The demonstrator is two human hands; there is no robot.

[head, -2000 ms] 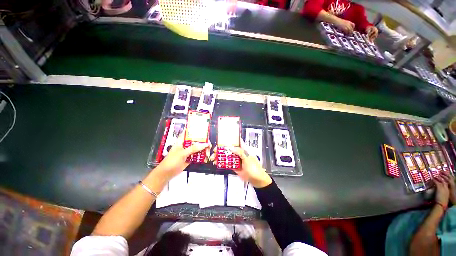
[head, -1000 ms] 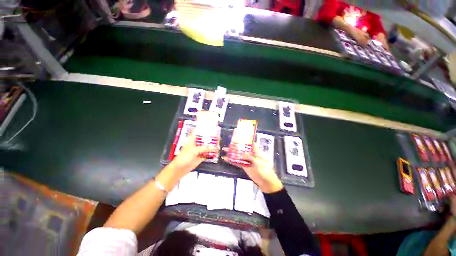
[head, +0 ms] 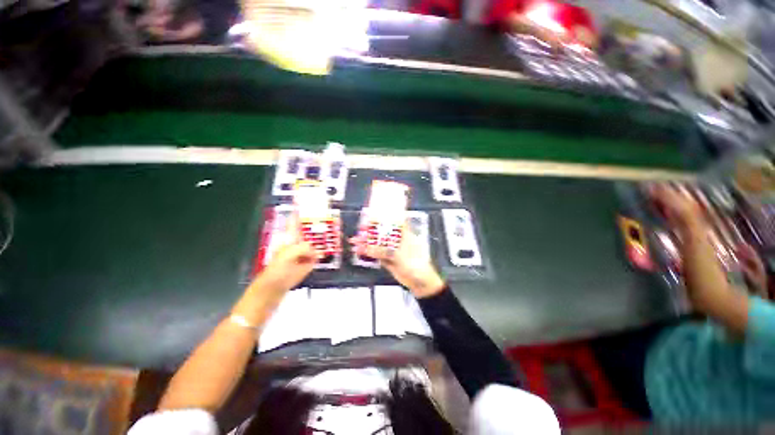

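Observation:
My left hand (head: 289,259) holds a red keypad phone (head: 315,223) front side up over the tray's left part. My right hand (head: 408,260) holds another red keypad phone (head: 384,216), front up and slightly tilted, just right of it. Both screens look pale, and the picture is blurred. The blister tray (head: 480,273) under my hands holds several phones back side up, such as one at the front right (head: 461,237) and one at the back right (head: 444,178). A slim red item (head: 265,240) lies at the tray's left side.
White slips (head: 342,313) line the near bench edge. A single keypad phone (head: 634,242) lies to the right, beside another tray and a person's arm (head: 707,270) in a teal sleeve. The green belt (head: 408,123) runs behind a pale rail. A person in red sits opposite.
The view has swung, shifting the bench leftward in the picture. Both hands still hold phones; the right one looks less tilted. The neighbour's arm now reaches over the right tray.

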